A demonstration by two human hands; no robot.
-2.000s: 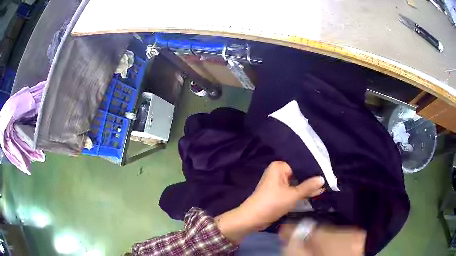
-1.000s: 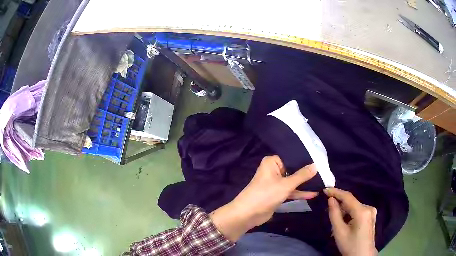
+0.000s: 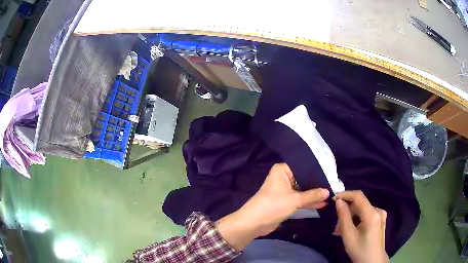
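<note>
A dark navy-purple garment (image 3: 226, 149) lies heaped over my lap and reaches up to the table edge. A white inner cloth (image 3: 313, 137) shows as a curved wedge beside the garment's dark folded edge. A second pale strip (image 3: 304, 213) shows below my left hand. My left hand (image 3: 274, 201) pinches the dark edge between thumb and fingers at the white wedge's lower end. My right hand (image 3: 362, 221) is right beside it, thumb and index fingertips pinched together at the same edge. Whatever is between the right fingertips is too small to make out.
The worktable (image 3: 369, 25) curves across the top, with a yellow tape strip (image 3: 354, 51) on its edge and small scissors or snips (image 3: 433, 35). A blue crate (image 3: 115, 123), grey cloth (image 3: 77, 97) and pink cloth (image 3: 20, 128) are left. A clear bin (image 3: 431, 149) stands right.
My right hand, blurred and low two seconds ago, has come up to the garment edge. Since one second ago, my left thumb has moved down along the edge, closer to the right fingertips.
</note>
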